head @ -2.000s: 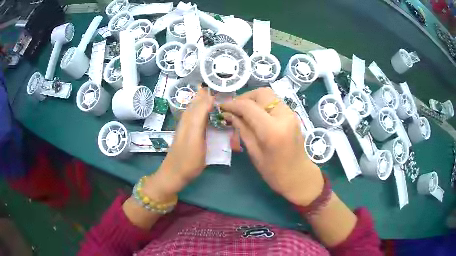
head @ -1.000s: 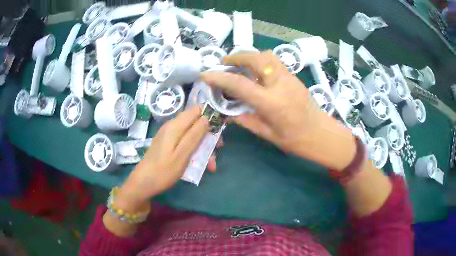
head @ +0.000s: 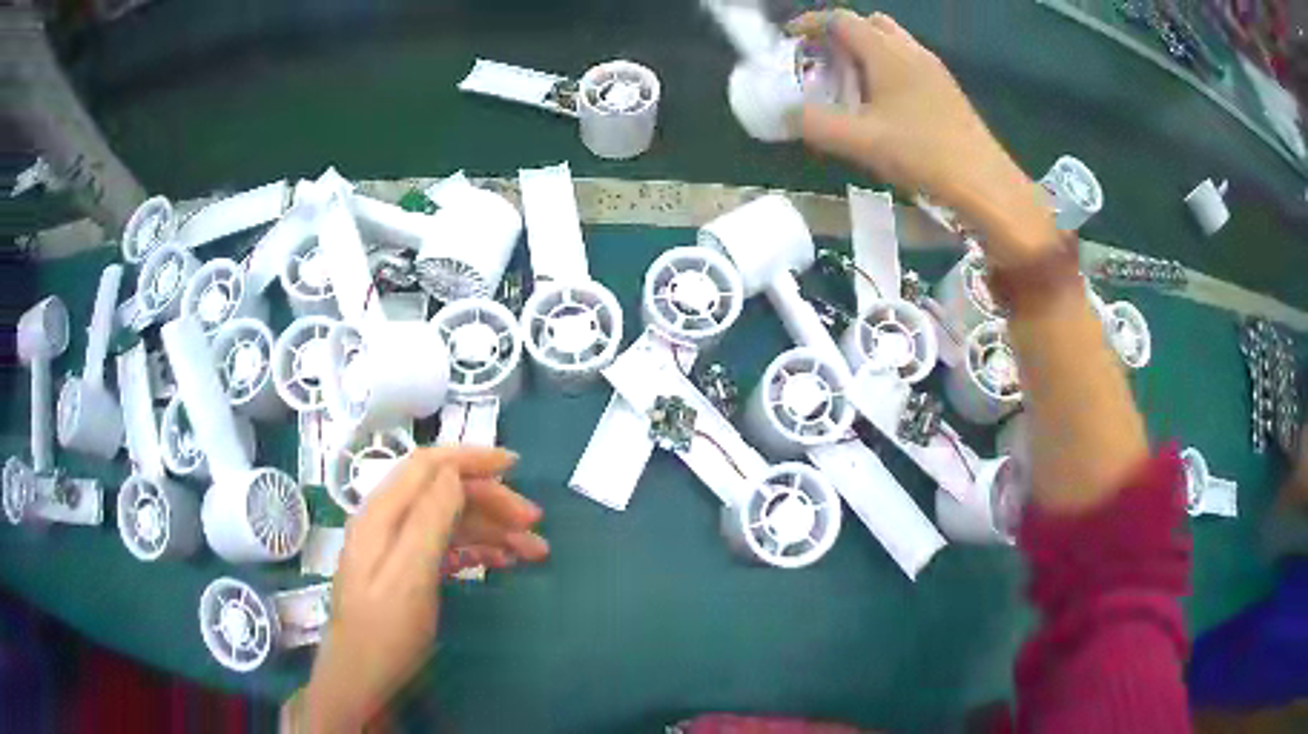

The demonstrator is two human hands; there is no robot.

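My right hand (head: 911, 122) is stretched far forward over the dark green belt. Its fingers are around the round head of a white fan unit (head: 765, 89), whose handle points up and left and is blurred. My left hand (head: 409, 559) is over the bench's front left part, fingers apart, holding nothing that I can see. Another fan unit (head: 620, 115) lies on the belt to the left of my right hand, its open handle pointing left. A fan unit with a green board and red wire (head: 782, 513) lies on the bench right of my left hand.
Many white fan units (head: 692, 294) cover the green bench top (head: 631, 653), some overlapping. A pale edge strip (head: 646, 201) separates bench and belt. Dark strips of small parts (head: 1269, 387) lie at the far right. Part of another person's arm shows at the right edge.
My right hand has moved from the middle of the bench forward over the belt with a fan unit. My left hand has let go of the open handle and moved left. The view has shifted.
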